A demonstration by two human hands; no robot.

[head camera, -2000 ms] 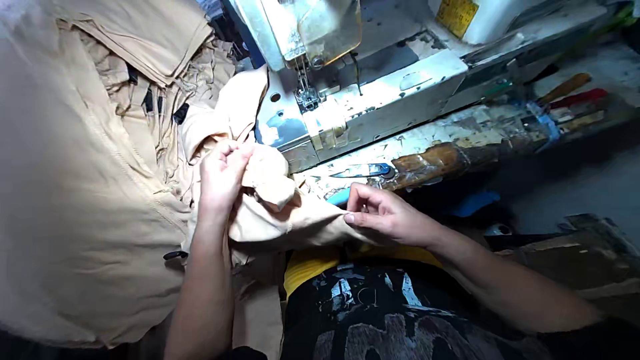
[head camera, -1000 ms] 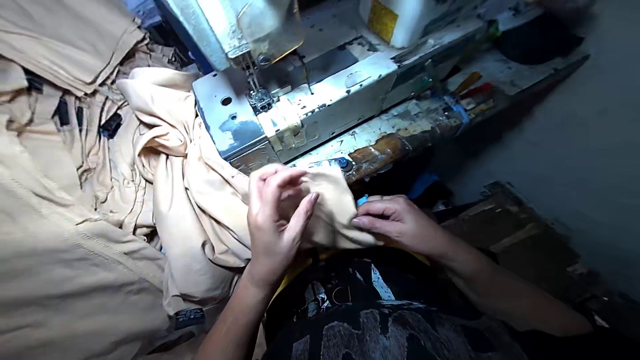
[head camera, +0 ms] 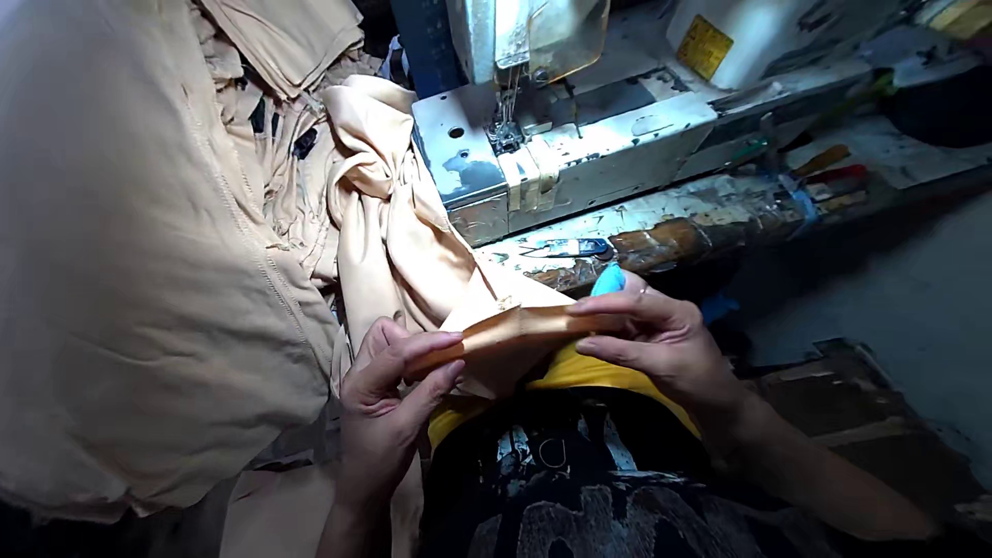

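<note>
Stretched between my two hands is a folded edge of beige fabric [head camera: 387, 232], its seam crossing near the middle. My left hand [head camera: 395, 387] pinches it at the left between thumb and fingers. My right hand [head camera: 659, 333] holds the other end, and a small turquoise item [head camera: 608, 280] shows behind its fingers; what that is I cannot tell. The rest of the cloth runs up beside the bed of a sewing machine [head camera: 577, 163], whose needles and presser foot [head camera: 508, 128] have no cloth under them.
A large heap of beige fabric [head camera: 155, 256] fills the left side. Blue thread snips [head camera: 573, 248] lie on the worn table edge [head camera: 674, 240] below the machine. Tools with orange and red handles [head camera: 837, 174] sit farther right. A white container [head camera: 736, 39] with a yellow label stands behind.
My left hand, raised with curled fingers a second ago, now pinches the fabric edge. The cloth between my hands has been drawn out into a narrow folded strip. The view has shifted.
</note>
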